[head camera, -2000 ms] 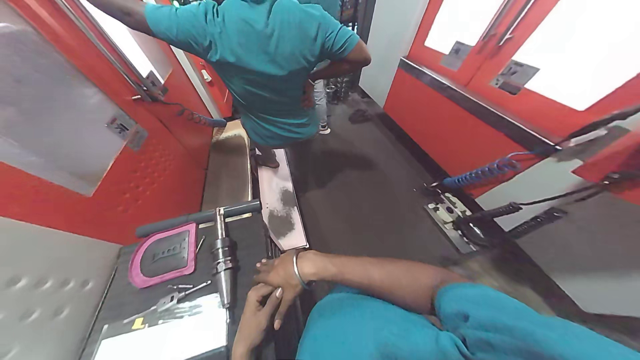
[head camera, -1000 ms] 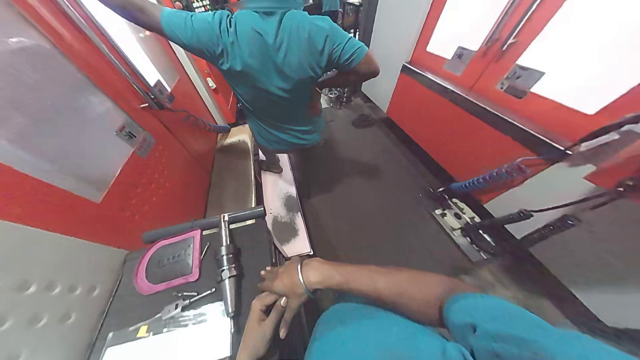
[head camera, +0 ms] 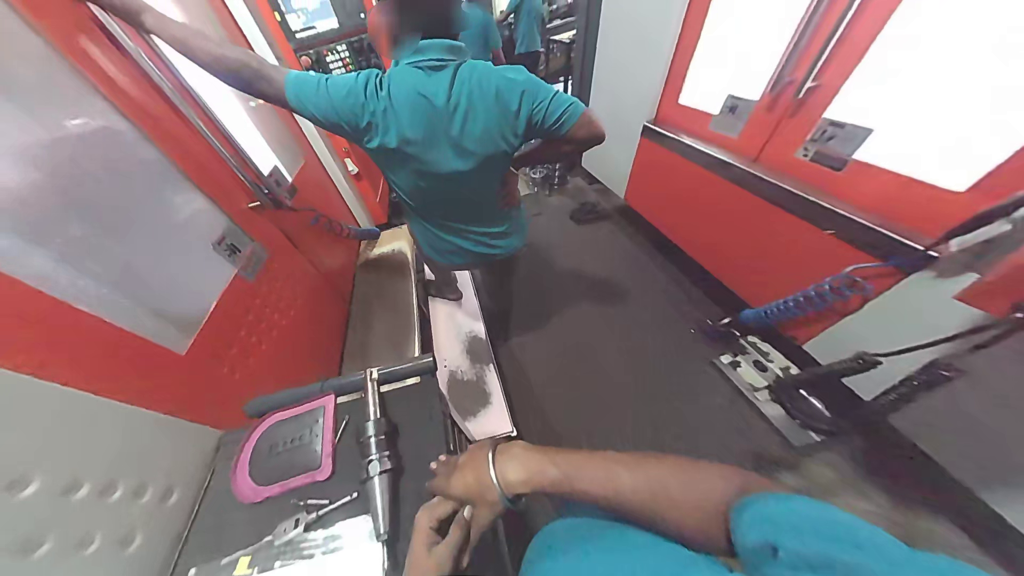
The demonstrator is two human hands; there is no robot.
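Note:
My right hand (head camera: 474, 482), with a metal bangle at its wrist, rests at the right edge of a dark-topped cart (head camera: 416, 464). My left hand (head camera: 438, 534) is just below, its fingers touching the right one; neither shows an object in it. To their left a tapered metal tool holder (head camera: 378, 472) lies lengthwise on the cart top. Beside it are a pink-rimmed dark pad (head camera: 284, 450), a small metal tool (head camera: 308, 518) and a sheet in clear plastic (head camera: 320, 552).
A person in a teal shirt (head camera: 464, 144) stands ahead, back turned, one arm on the left red machine (head camera: 296, 320). Red machine doors (head camera: 744, 176) line the right. A blue coiled hose (head camera: 804, 302) hangs above a metal plate (head camera: 768, 384). Other people (head camera: 524, 28) stand far ahead.
The person ahead has shifted a little, still with one arm stretched to the left machine. My hands stay together at the cart's edge.

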